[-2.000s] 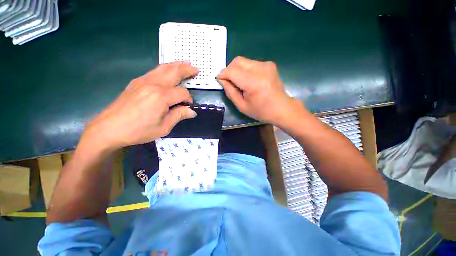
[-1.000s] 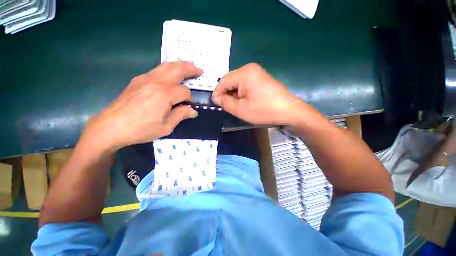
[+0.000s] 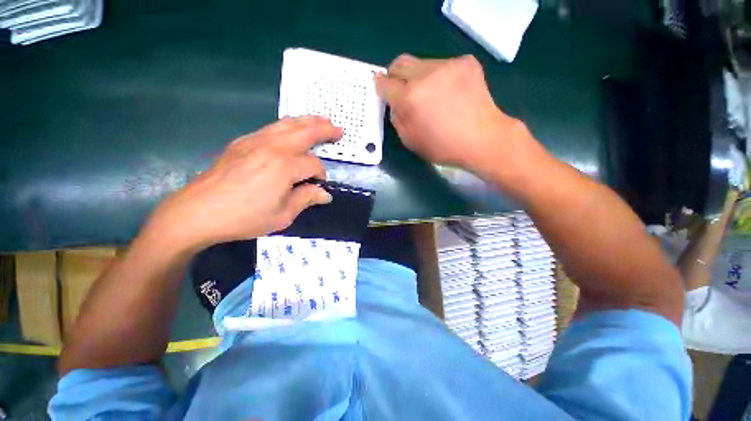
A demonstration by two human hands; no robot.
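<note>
A white perforated cover (image 3: pixel 333 103) lies on the dark green bench in front of me, slightly turned, with a black round pad (image 3: pixel 370 148) at its near right corner. My left hand (image 3: pixel 255 177) rests its index finger on the cover's near left part and pinches the black pad sheet (image 3: pixel 333 212) between thumb and fingers. The printed white liner (image 3: pixel 305 278) hangs from the sheet over my lap. My right hand (image 3: pixel 445 111) has its fingertips closed together at the cover's far right corner; whether a pad is under them is hidden.
A stack of covers (image 3: pixel 53 18) stands at the far left and another (image 3: pixel 494 23) at the far right. Below the bench are a carton of covers (image 3: pixel 494 288) and brown cardboard (image 3: pixel 37 296). Another person's arm (image 3: pixel 704 247) shows at the right edge.
My right hand has moved from the near right corner to the pad sheet, then up to the far right corner. A black pad now shows at the near right corner. The cover is turned slightly.
</note>
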